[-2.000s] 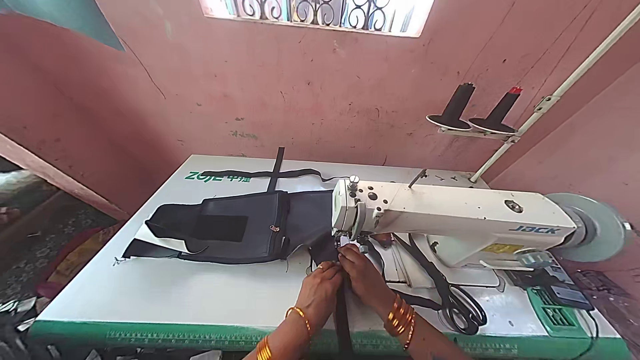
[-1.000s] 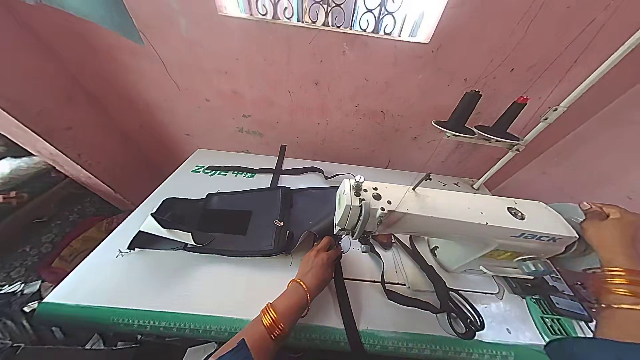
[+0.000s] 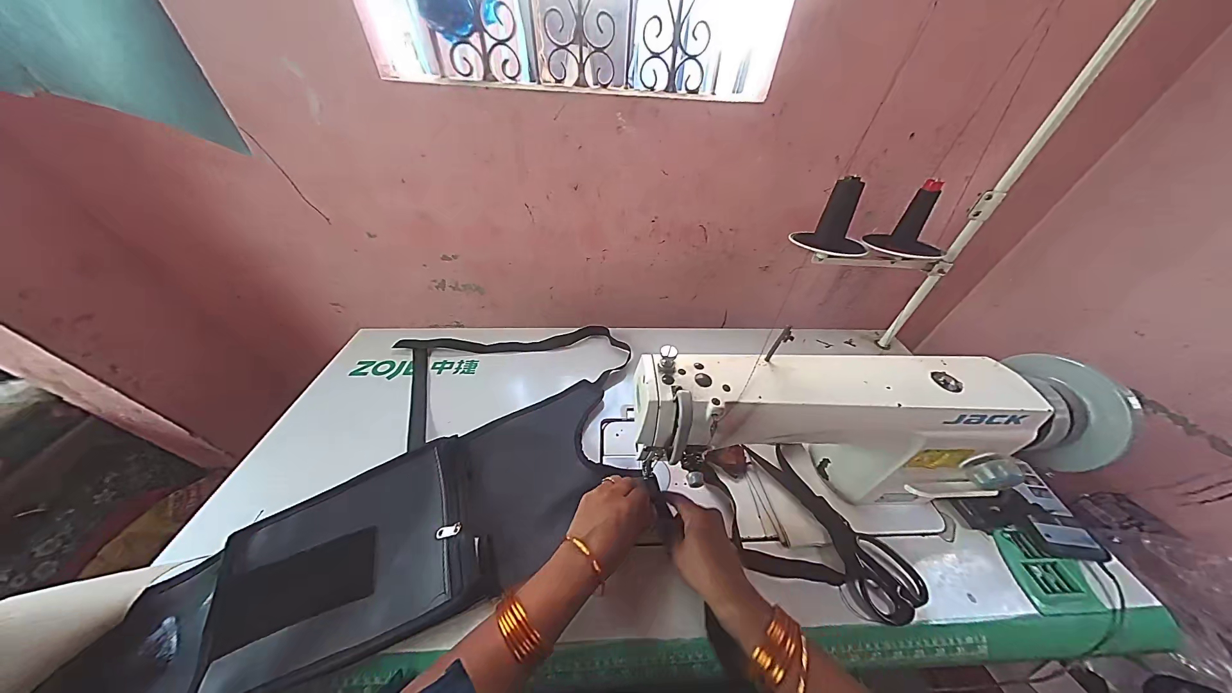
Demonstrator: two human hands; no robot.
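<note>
Dark fabric with a zippered pocket panel [image 3: 337, 568] lies left of the Jack industrial sewing machine [image 3: 847, 399], its narrow end running to the needle area. My left hand [image 3: 608, 520] presses on the fabric edge just in front of the presser foot [image 3: 651, 469]. Close beside it on the right, my right hand [image 3: 703, 544] grips the black binding strip at the needle. The strip hangs down past the table's front edge, partly behind my right forearm. Both hands' fingertips are partly hidden at the fabric.
Black-handled scissors [image 3: 881, 577] lie right of my right hand, with black strap around them. Thread cones [image 3: 837, 217] stand on a rack behind the machine. A green tray [image 3: 1044, 577] and a phone [image 3: 1068, 539] are at the right. A narrow black strap [image 3: 510, 345] lies along the back.
My right hand has come back from the handwheel to the strip beside the needle. The pocketed fabric has turned, its pocket end now nearer the front left. The view is closer.
</note>
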